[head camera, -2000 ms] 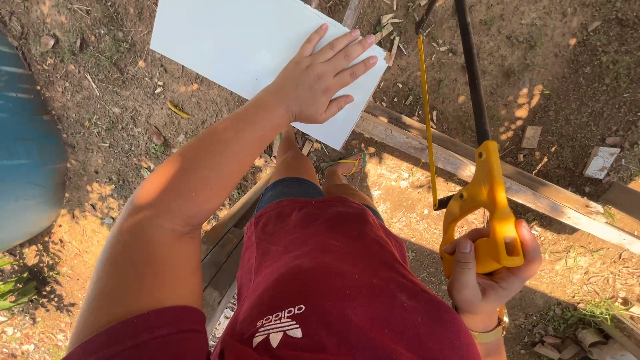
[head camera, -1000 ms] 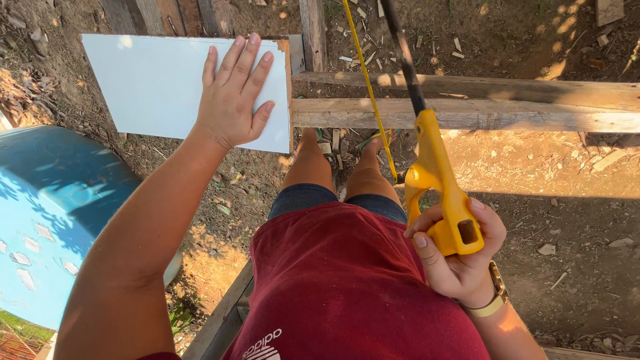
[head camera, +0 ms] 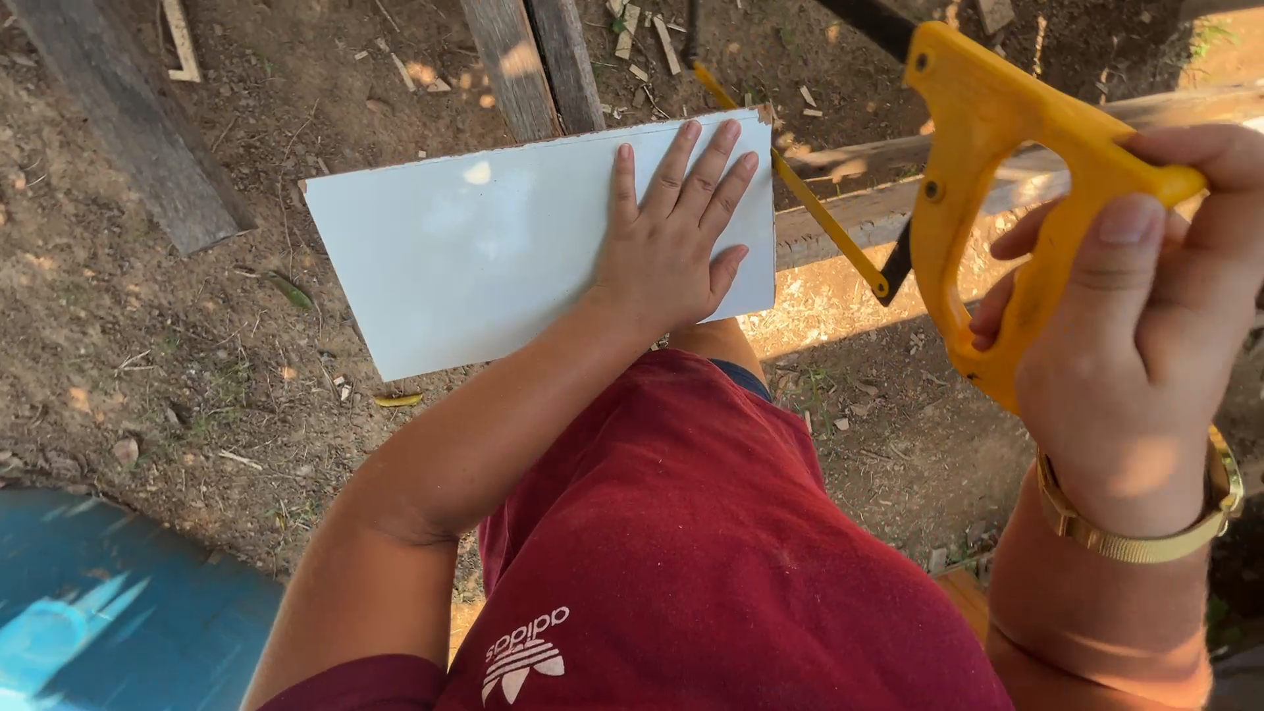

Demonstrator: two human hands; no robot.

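Observation:
My left hand (head camera: 671, 232) lies flat, fingers spread, on a white-faced board (head camera: 464, 247) near its right end. My right hand (head camera: 1136, 326) is wrapped around the yellow plastic handle of a hacksaw (head camera: 963, 148) at the right. The saw's yellow blade (head camera: 825, 217) slants past the board's right edge, close to the top right corner; I cannot tell whether its teeth touch the board. Part of the dark saw frame runs out of view at the top. A gold watch band sits on my right wrist.
Weathered planks (head camera: 509, 69) reach under the board from the top. A wooden beam (head camera: 839, 232) runs right from behind the board. Another grey plank (head camera: 128, 118) lies upper left. A blue object (head camera: 128, 612) is at lower left, with wood scraps on the soil.
The right hand and hacksaw have been raised, and the blade now crosses by the board's right edge. The left hand still rests on the board. The view has shifted and turned.

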